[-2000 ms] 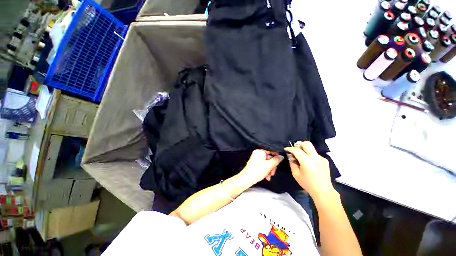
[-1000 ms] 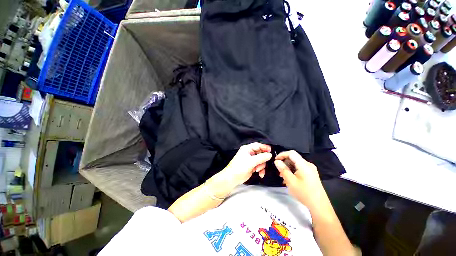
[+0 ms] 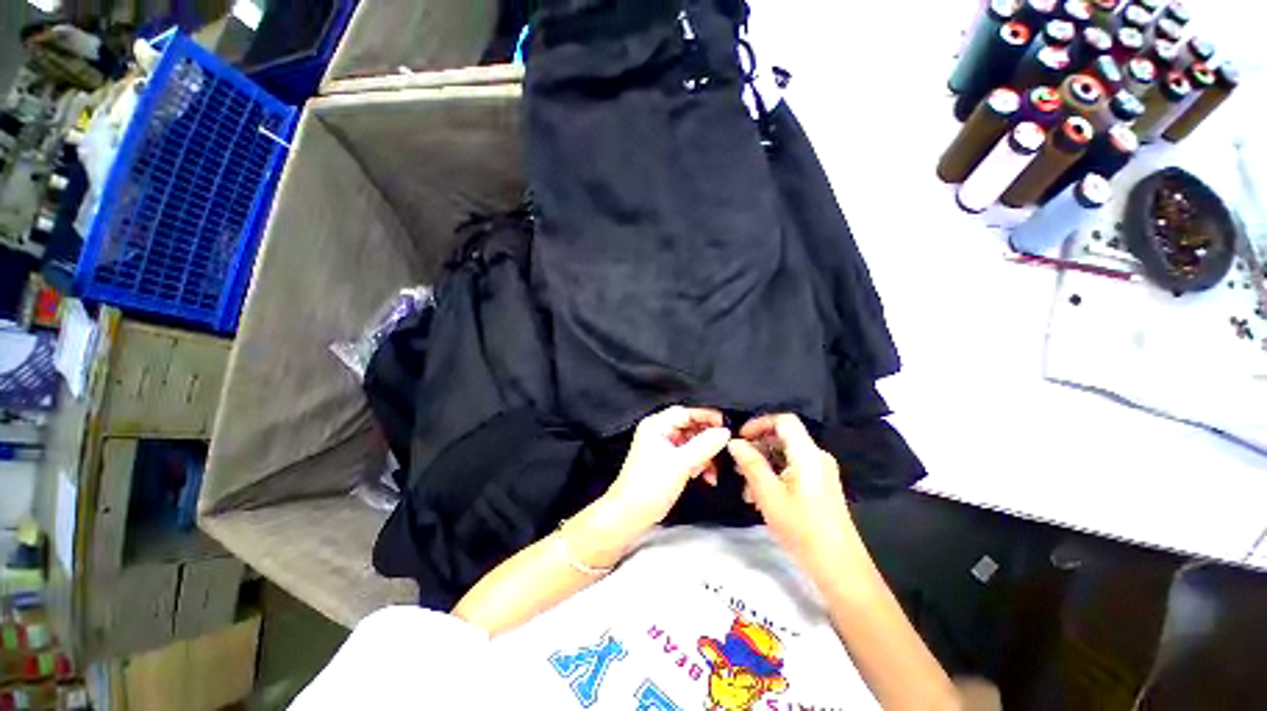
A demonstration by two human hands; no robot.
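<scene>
A large black garment (image 3: pixel 667 264) lies from the white table's edge and the bin towards my lap, its near hem at my fingertips. My left hand (image 3: pixel 667 465) pinches the garment's hem between thumb and fingers. My right hand (image 3: pixel 785 479) is just right of it, thumb and forefinger together, fingertips almost touching the left ones. No needle or thread can be made out at the fingertips. A cord with pale ends hangs at the garment's far end.
A fabric-lined bin (image 3: pixel 348 181) at left holds more black garments (image 3: pixel 486 375) and crumpled clear plastic (image 3: pixel 375 331). A blue crate (image 3: pixel 181 181) lies beyond. On the white table (image 3: pixel 959 361) stand thread spools (image 3: pixel 1049 160) and a dark dish (image 3: pixel 1178 229) of small brown bits.
Two seconds ago the hands were wider apart at the hem; now the fingertips are close together. The view has shifted, so the spools and the garment appear farther left.
</scene>
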